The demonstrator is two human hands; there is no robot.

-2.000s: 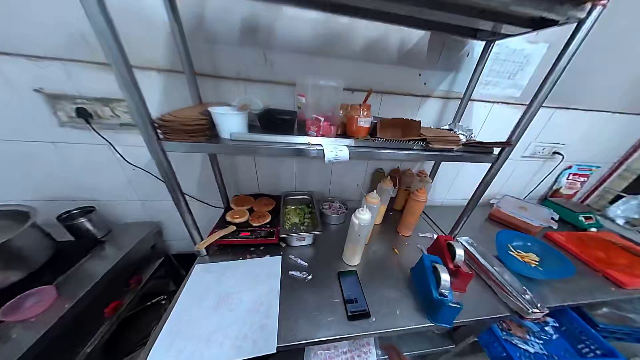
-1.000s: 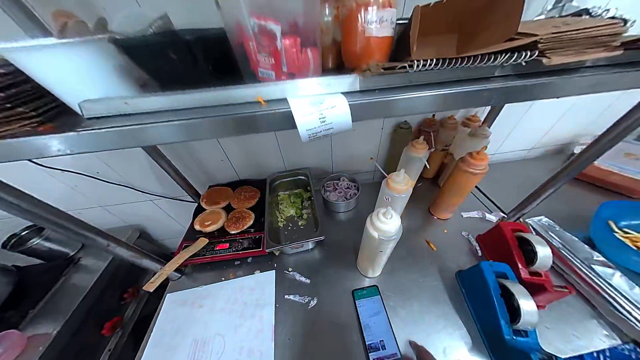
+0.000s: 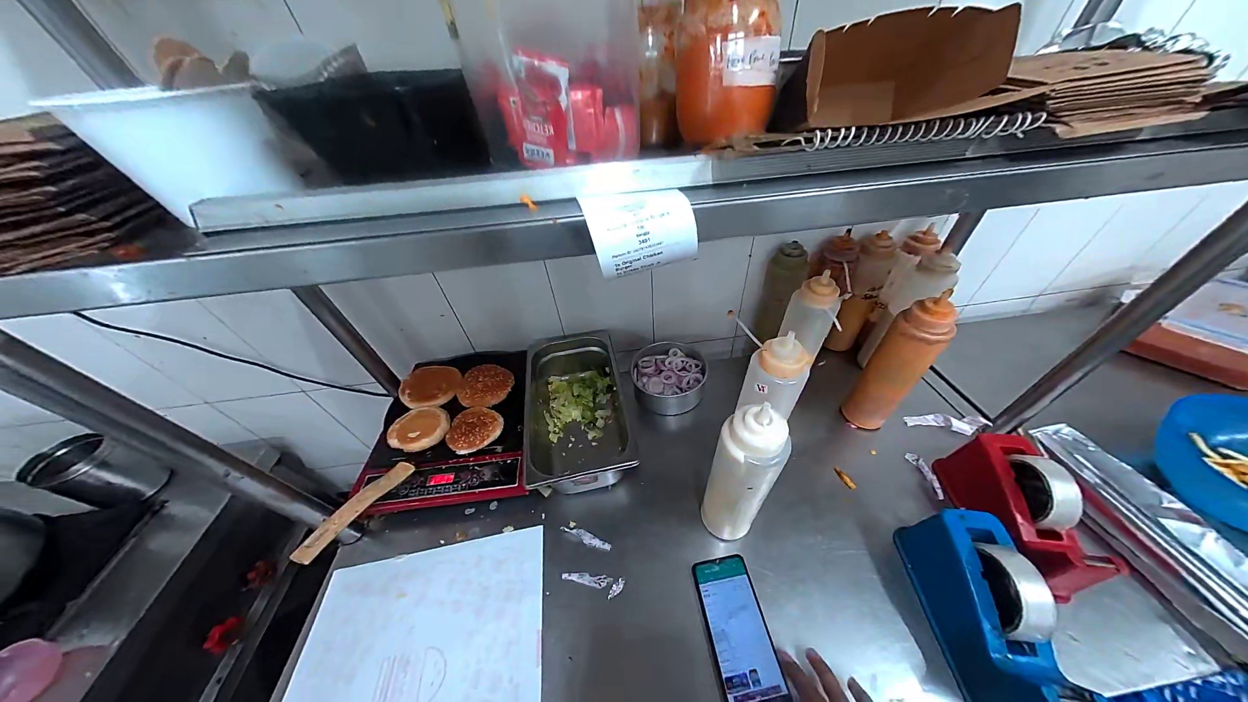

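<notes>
At the bottom edge, only the fingertips of my right hand (image 3: 824, 678) show, spread apart on the steel counter beside a smartphone (image 3: 743, 629) with a lit screen. They hold nothing visible; the rest of the hand is cut off. My left hand is out of view. Above the phone stands a white-filled squeeze bottle (image 3: 747, 478), with more sauce bottles behind it. A steel pan of chopped lettuce (image 3: 580, 405) and a steel bowl of sliced onions (image 3: 669, 375) sit left of the bottles. Bun halves (image 3: 475, 430) lie on a black-topped induction cooker (image 3: 497, 476).
A steel shelf (image 3: 419, 234) with a paper slip crosses overhead, holding jars and tubs. A wooden-handled tool (image 3: 351, 515) juts left from the cooker above a white sheet (image 3: 429, 624). Blue (image 3: 960, 604) and red (image 3: 994, 463) tape dispensers stand right, near a blue plate (image 3: 1209, 448) of fries.
The view has moved much closer to the shelf and counter since two seconds ago. More of my right fingertips shows beside the phone than one second ago.
</notes>
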